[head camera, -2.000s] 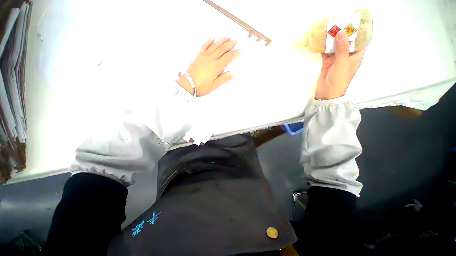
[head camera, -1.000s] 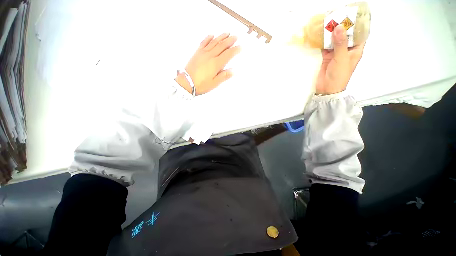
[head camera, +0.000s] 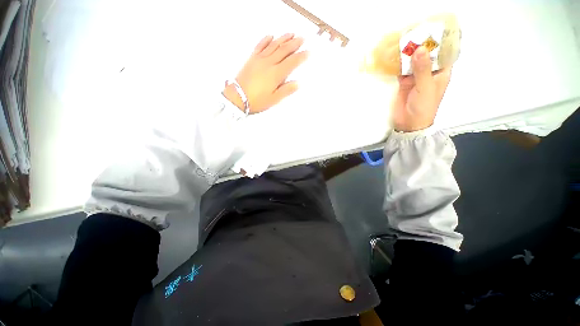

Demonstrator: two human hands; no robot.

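My right hand (head camera: 421,95) is closed around a clear glue bottle (head camera: 450,46) with yellowish liquid and a white label with red and orange diamonds. The bottle lies sideways in the hand, its pale end pointing left. My left hand (head camera: 270,73) lies flat, palm down, fingers spread, over the white work surface; whether a pale piece lies under it cannot be told in the glare. A narrow brown strip (head camera: 307,15) with small prongs at its right end lies beyond and between the hands. Its far end is cut off by the top edge.
A stack of brown, white and grey layers (head camera: 14,95) stands at the left edge of the white table (head camera: 54,184). A tiny dark speck lies left of my left hand. The table's near edge runs just before my apron (head camera: 273,255). A blue object (head camera: 372,158) shows below the edge.
My right hand and the bottle have moved a little left and nearer to me. The brown strip shows slightly farther right and higher. My left hand stays flat, slightly higher in view.
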